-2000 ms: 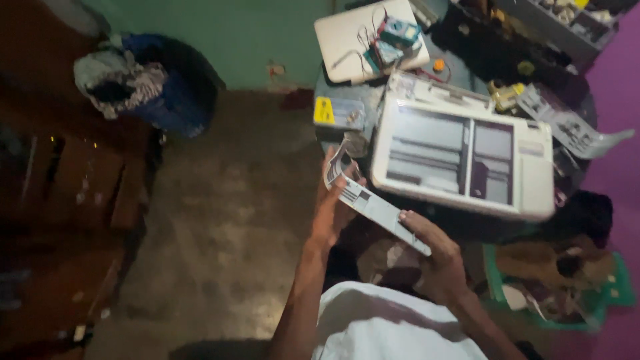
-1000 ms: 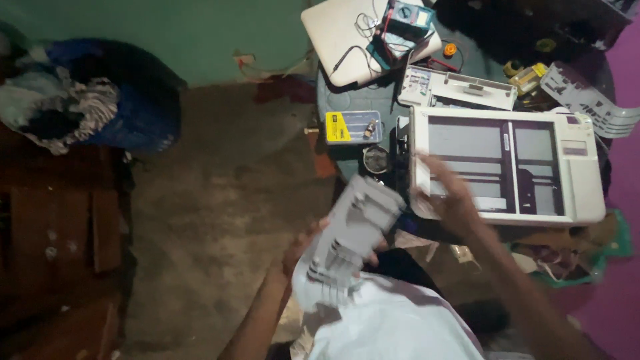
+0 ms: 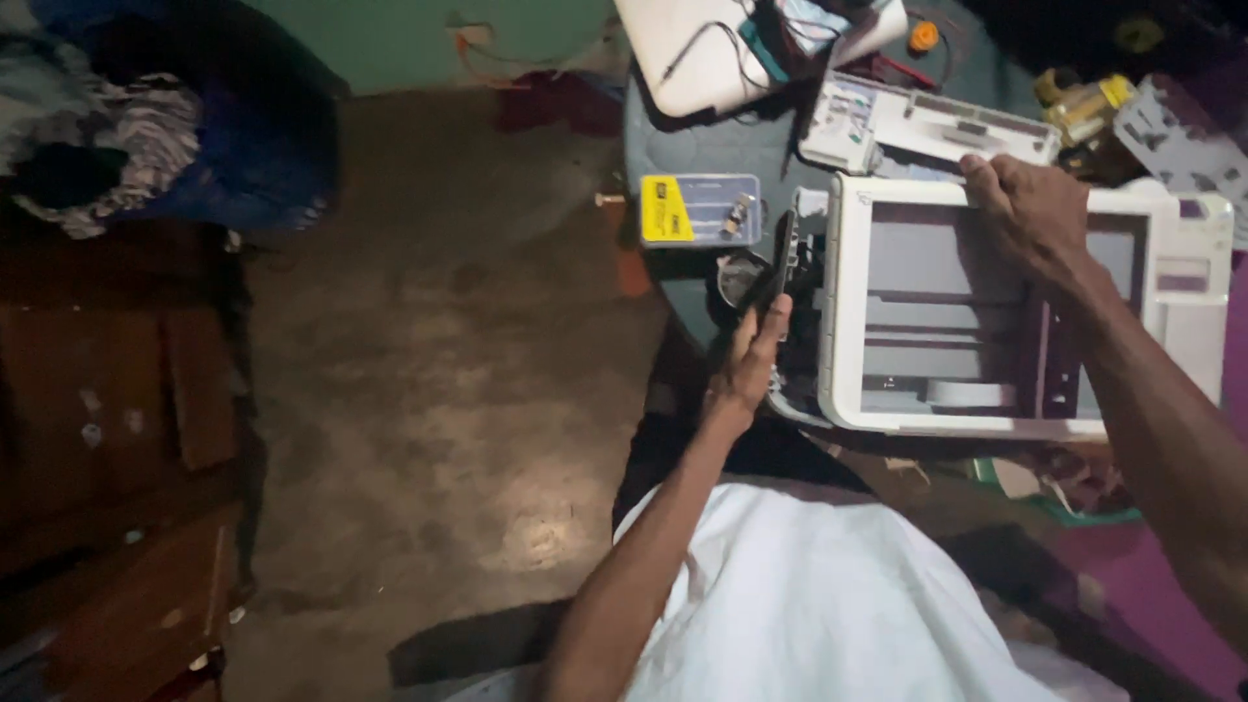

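Note:
A white flatbed scanner-printer body [image 3: 846,312] with a glass window lies on the round table. My left hand [image 3: 749,366] grips a thin panel [image 3: 786,255], seen nearly edge-on, at the printer's left side. Across the printer's far rim reaches my right hand [image 3: 1033,210], its fingers curled over the frame; what its fingertips touch is hidden. Beyond that rim lies a long white plastic printer part [image 3: 960,127]. A clear plastic case with a yellow label [image 3: 668,210] sits left of the printer, and a round, dark-rimmed object [image 3: 738,281] is just below it.
A white laptop-like slab [image 3: 682,63] with cables lies at the table's far side. Yellow items [image 3: 1082,107] and a grey plastic part [image 3: 1185,141] are at the far right. A blue container of cloth [image 3: 263,136] stands at left. A green-edged container [image 3: 1092,512] is beneath the table edge.
The grey-white panel in my left hand has moved from over my lap to the printer's left side and now stands edge-on. My right hand has moved across to the printer's far rim.

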